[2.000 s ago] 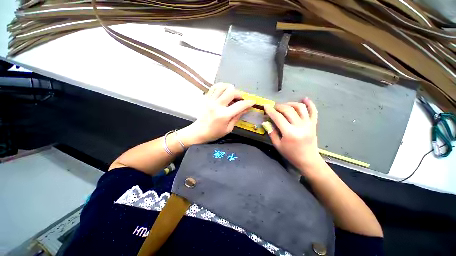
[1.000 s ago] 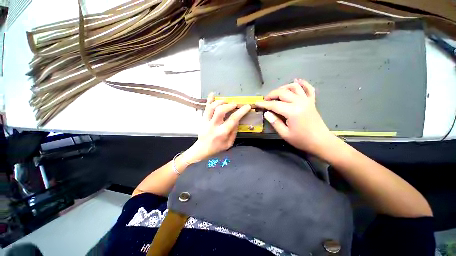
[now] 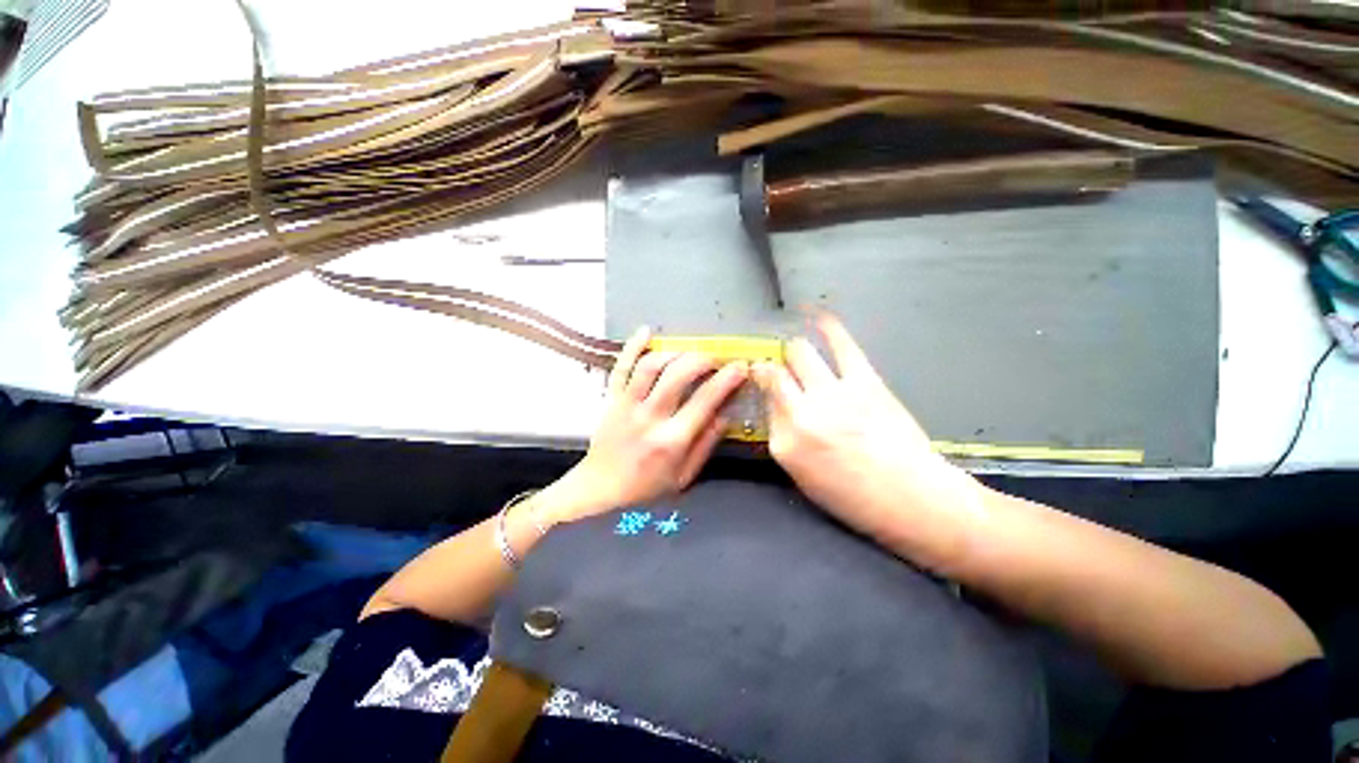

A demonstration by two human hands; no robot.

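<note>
The jig (image 3: 716,349) lies at the near edge of the grey board, its upper yellow bar showing and its lower part mostly covered by fingers. A brown leather strap (image 3: 492,313) with a pale line comes in from the left and ends under my left hand. My left hand (image 3: 656,420) presses the strap at the jig with bent fingers. My right hand (image 3: 838,425) has its thumb and fingertips at the jig's right end, close to my left fingertips. The strap's end is hidden by the fingers; I cannot tell whether my right hand grips it.
A hammer (image 3: 939,187) lies on the grey board (image 3: 1014,313) behind the hands. Strap bundles (image 3: 373,164) cover the back. A thin yellow strip (image 3: 1043,452) runs along the board's near edge. Teal-handled scissors (image 3: 1325,257) with a dark cord are at right.
The view has shifted. My right hand has moved inward over the jig's right end, covering more of its lower part. My left hand stays at the jig with the strap.
</note>
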